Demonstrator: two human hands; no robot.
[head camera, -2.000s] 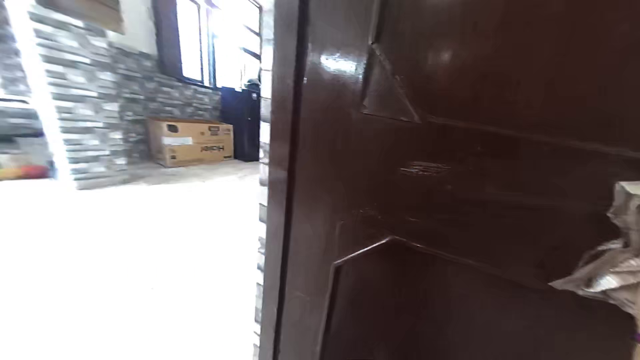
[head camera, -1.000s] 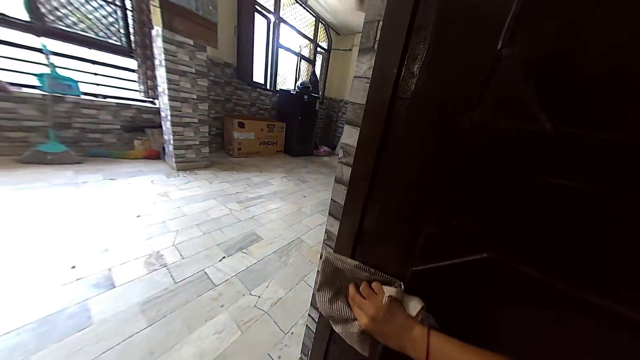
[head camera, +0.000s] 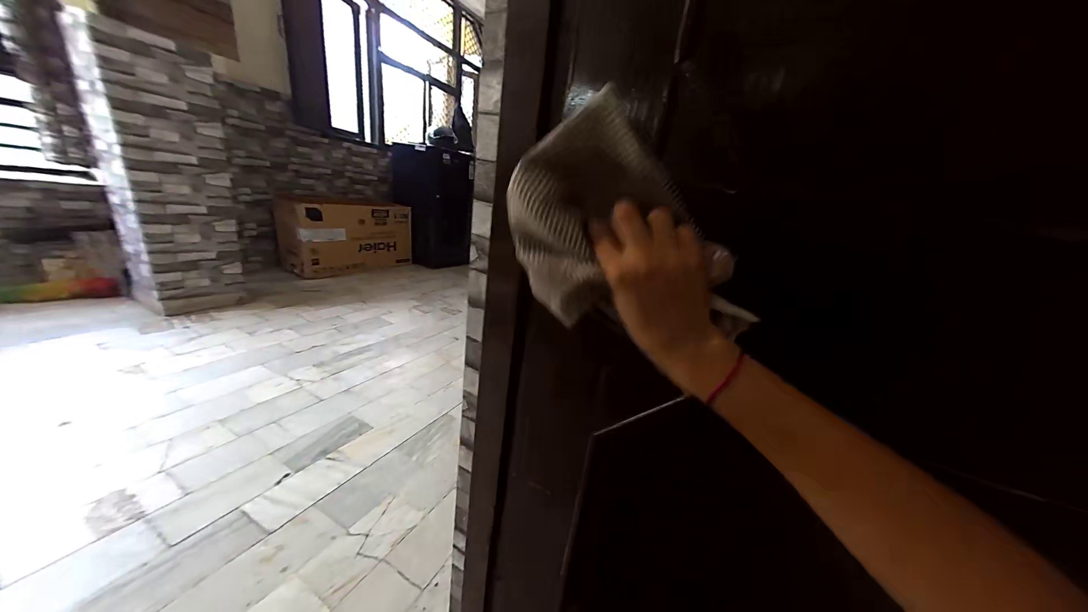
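My right hand (head camera: 661, 285), with a thin red thread around the wrist, presses a striped grey-beige cloth (head camera: 557, 212) against a dark brown panelled wooden door (head camera: 807, 510). The cloth is bunched under the palm, and its loose part spreads up and left, close to the door's left edge. A pale end of it pokes out to the right of the hand. Raised moulding lines run across the door below the wrist. My left hand is out of view.
Left of the door stand a stone-clad wall edge (head camera: 480, 221) and a stone-clad pillar (head camera: 183, 170). Farther back, a cardboard box (head camera: 344, 238) and a black cabinet (head camera: 432, 204) sit on the marble-tiled floor (head camera: 297, 425) below a window (head camera: 408, 76).
Since one second ago, my right hand and the cloth have moved up the door from its lower left part. The view has shifted as well.
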